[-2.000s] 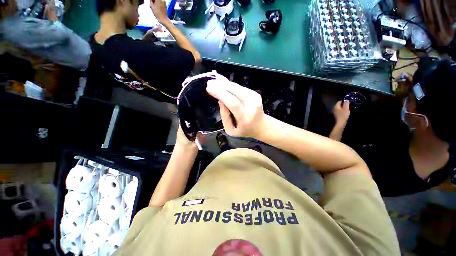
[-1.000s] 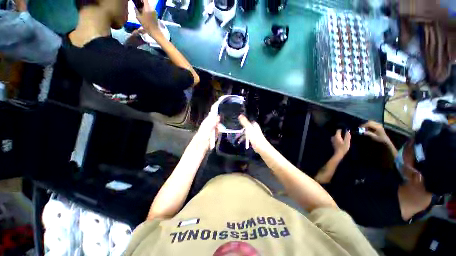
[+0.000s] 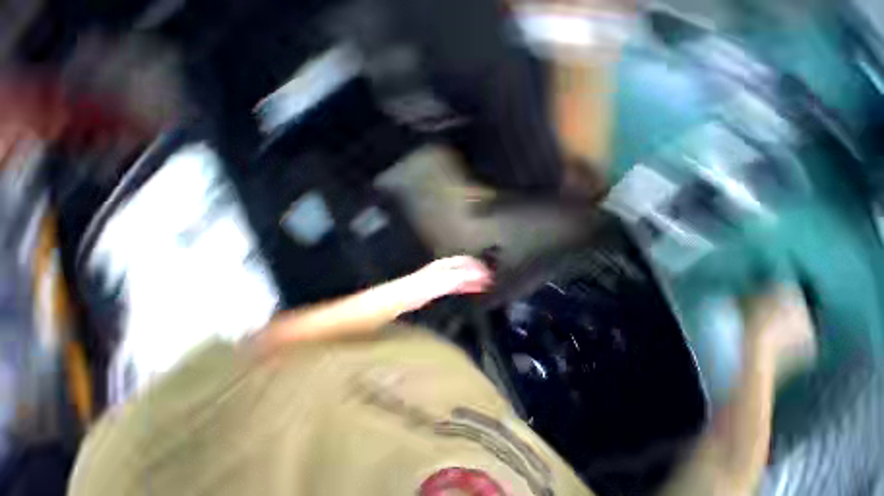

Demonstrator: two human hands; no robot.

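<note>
The whole view is heavily blurred. My left hand (image 3: 467, 275) is in the middle, over the dark area left of the black-parts crate (image 3: 620, 387); no held object can be made out, and its fingers are not clear. My right hand (image 3: 787, 329) is at the right, over the green bench (image 3: 737, 271); whether it holds anything cannot be told. A pale blurred thing (image 3: 720, 344) lies just left of my right hand; it may be a white-rimmed unit, but its shape is unclear.
A crate of white housings (image 3: 184, 262) stands at the left, smeared by blur. Dark boxes with pale patches (image 3: 308, 217) lie beyond my left arm. A coworker's forearm (image 3: 584, 111) shows at the top. Blurred pale things (image 3: 645, 199) are on the bench.
The view has swung left, towards the white housings. My hands, together on the white-rimmed black unit before, are now far apart, the right one over the bench. The unit is no longer clearly visible.
</note>
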